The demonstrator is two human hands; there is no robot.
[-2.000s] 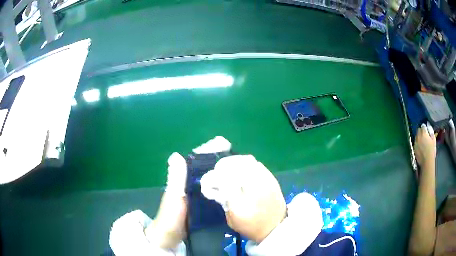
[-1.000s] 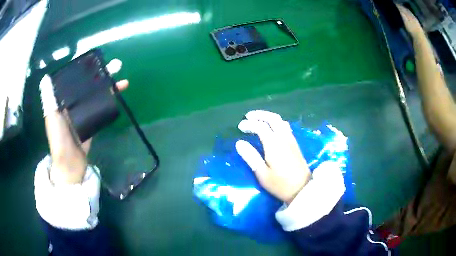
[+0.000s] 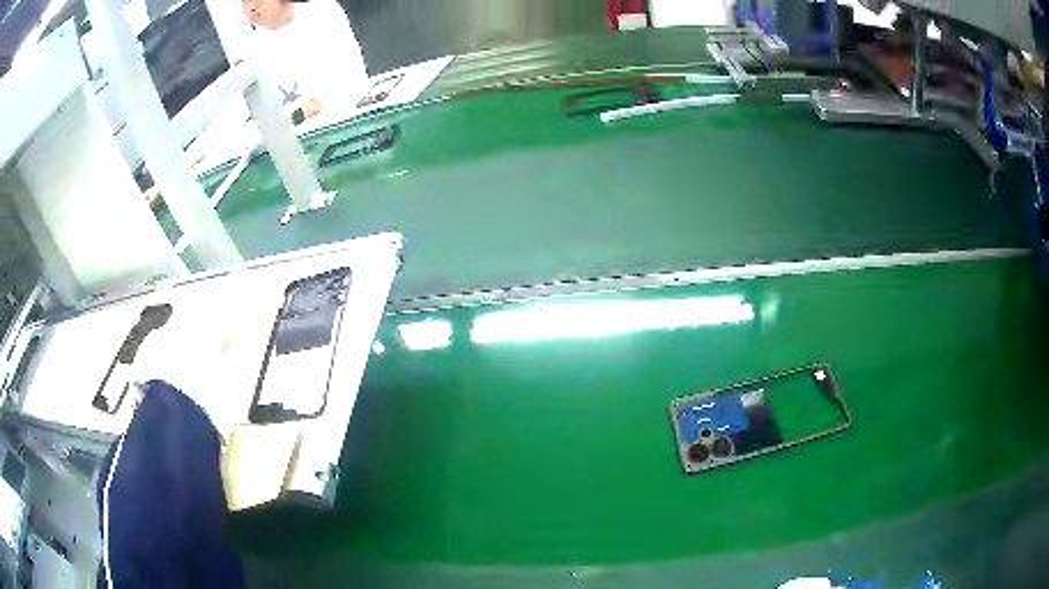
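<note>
A phone middle frame, with a dark block in its middle, lies on the white fixture plate. A smaller dark phone-shaped piece is further left on the plate. Another frame with a blue section and camera rings lies on the green belt. My left sleeve, dark blue, reaches over the plate's near left part; my left hand does not show. A white patch sits at the bottom edge beside a sliver of blue film; I cannot tell whether it is part of my right hand.
Pale posts stand behind the plate. A yellowish block is at its near edge. A pale strip crosses the belt. A person in white is at the far left, near another frame. Metal equipment stands at the far right.
The view has swung up and left, showing the plate. The frame held in my left hand no longer shows in a hand; a similar frame lies on the plate. The blue film is mostly out of view.
</note>
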